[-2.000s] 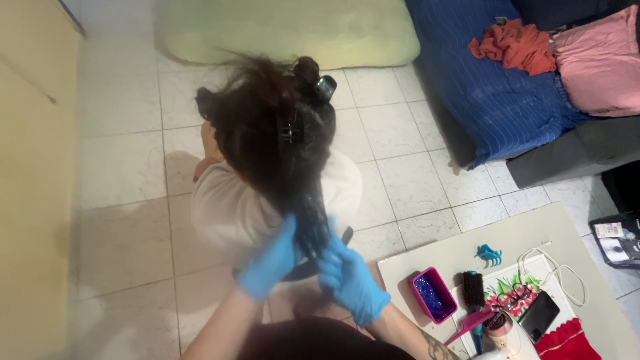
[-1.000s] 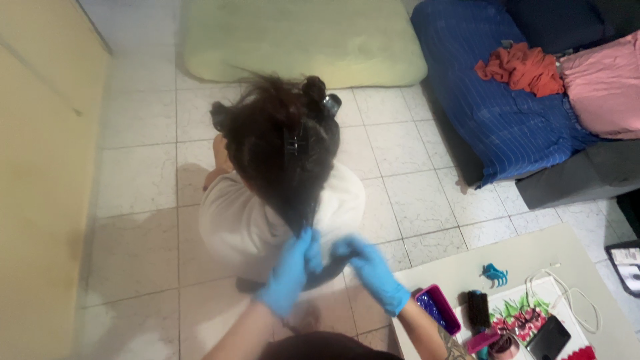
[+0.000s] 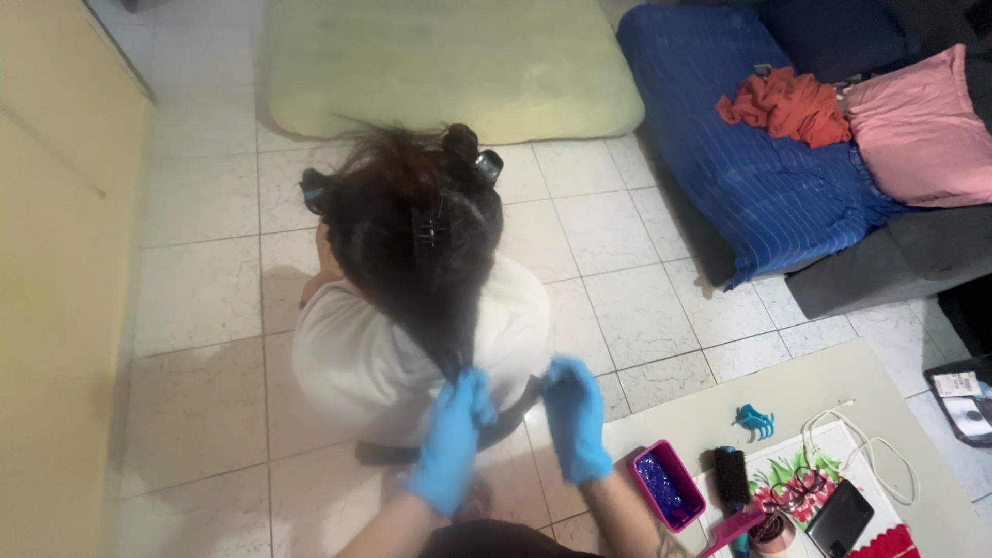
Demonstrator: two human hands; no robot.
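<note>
A person in a white top sits with their back to me, dark hair (image 3: 418, 279) sectioned by a black claw clip (image 3: 430, 231) at the back and further clips (image 3: 488, 168) at the sides. My left hand (image 3: 457, 434), in a blue glove, is closed around the gathered lower end of the hair. My right hand (image 3: 575, 418), gloved too, is raised to the right, apart from the hair, its fingers bent and blurred; whether it holds anything is unclear. Near it stands a pink tub (image 3: 668, 486) of blue-purple gel-like stuff.
On the table (image 3: 845, 372) at lower right lie a teal claw clip (image 3: 754, 421), a round hairbrush (image 3: 731, 474), a pink comb (image 3: 732, 531), glasses (image 3: 798, 490), a phone (image 3: 841, 519) and a white cable (image 3: 891, 457). Beyond are a green mattress (image 3: 457, 70) and a blue-covered sofa (image 3: 728, 155).
Two seconds ago both hands were at the hair's lower end. My right hand has since moved off to the right, while my left hand stays closed on the hair.
</note>
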